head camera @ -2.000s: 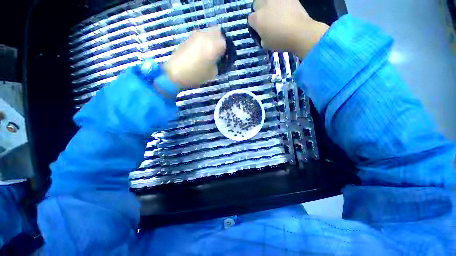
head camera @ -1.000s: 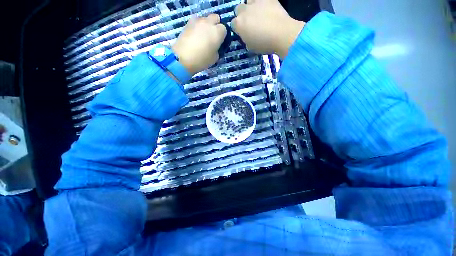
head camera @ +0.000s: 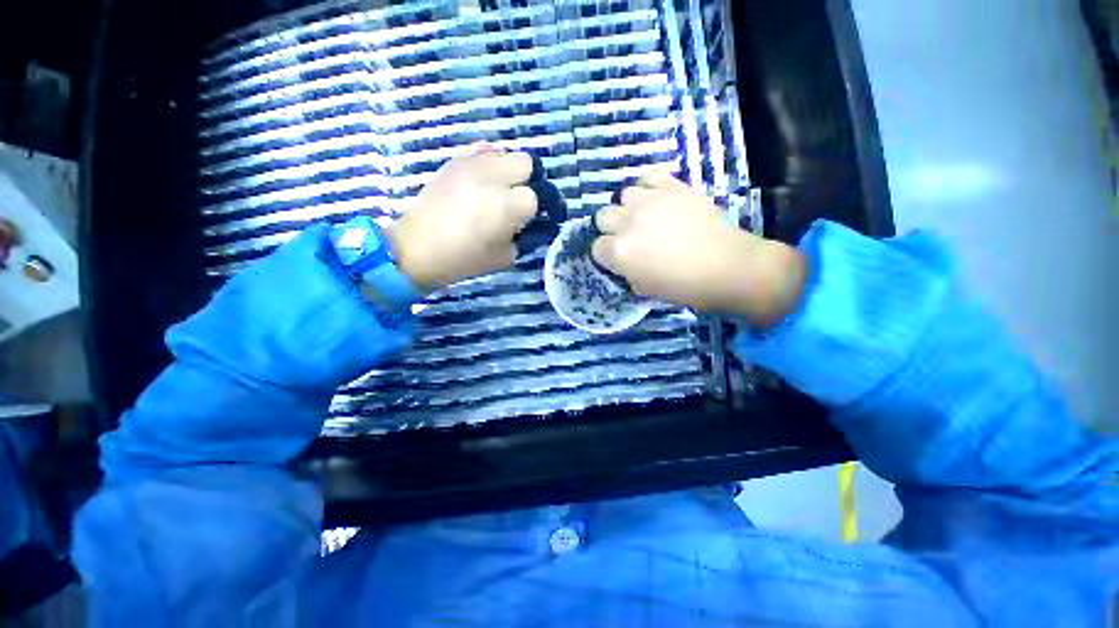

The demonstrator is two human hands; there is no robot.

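Note:
A white-rimmed round dish (head camera: 598, 303) holds tiny dark specks and rests on rows of silver strips (head camera: 491, 380) in a large black tray. My right hand (head camera: 675, 249) is over the dish's upper right part, fingers curled, black cots on the fingertips. The fingertips are partly hidden, and I cannot tell if they pinch a speck. My left hand (head camera: 466, 218) is just left of the dish above the rows, fingers curled, with black on the thumb and fingertips. I cannot tell whether it holds anything.
The black tray's front rim (head camera: 577, 472) runs close to my body. A few upright silver columns (head camera: 718, 135) stand at the right of the rows. A white surface with a small round item (head camera: 37, 266) is at the far left. Grey floor shows at the right.
My right hand has come down from the top of the tray to the dish and partly covers it. My left hand has also moved lower. The camera view has shifted.

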